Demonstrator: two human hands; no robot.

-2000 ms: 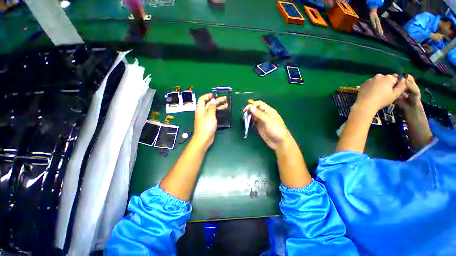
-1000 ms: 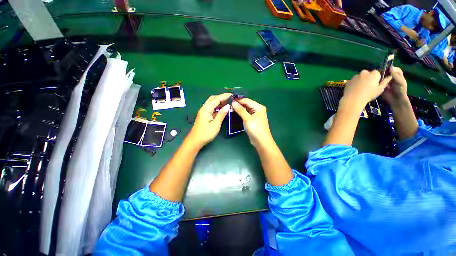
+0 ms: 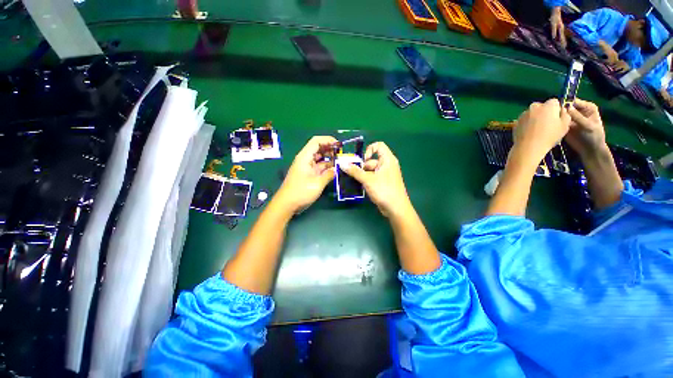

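Observation:
A small LCD module [image 3: 350,186] with a dark screen and white border is held between my hands. A dark frame-like part shows at its upper end, partly hidden by the fingers. My left hand [image 3: 310,173] grips the module's left side near the top. My right hand [image 3: 380,176] holds its right side, with the thumb on the screen's upper part. Paired LCD modules [image 3: 254,153] on a white backing lie left of my hands, with gold tails up. Another pair of screens [image 3: 221,196] lies below them.
Black trays [image 3: 52,177] and white interleaf sheets [image 3: 147,221] stand at left. Two small screens [image 3: 446,105] [image 3: 405,95] and dark phone-shaped parts [image 3: 415,63] lie beyond my hands. A neighbouring worker [image 3: 561,273] is close at right, beside a slotted rack [image 3: 496,144]. Orange fixtures [image 3: 493,20] stand at the back.
My hands, apart two seconds ago, came together at the module. Since one second ago the fingers have spread slightly, showing more of the screen. The neighbour's held part is raised higher.

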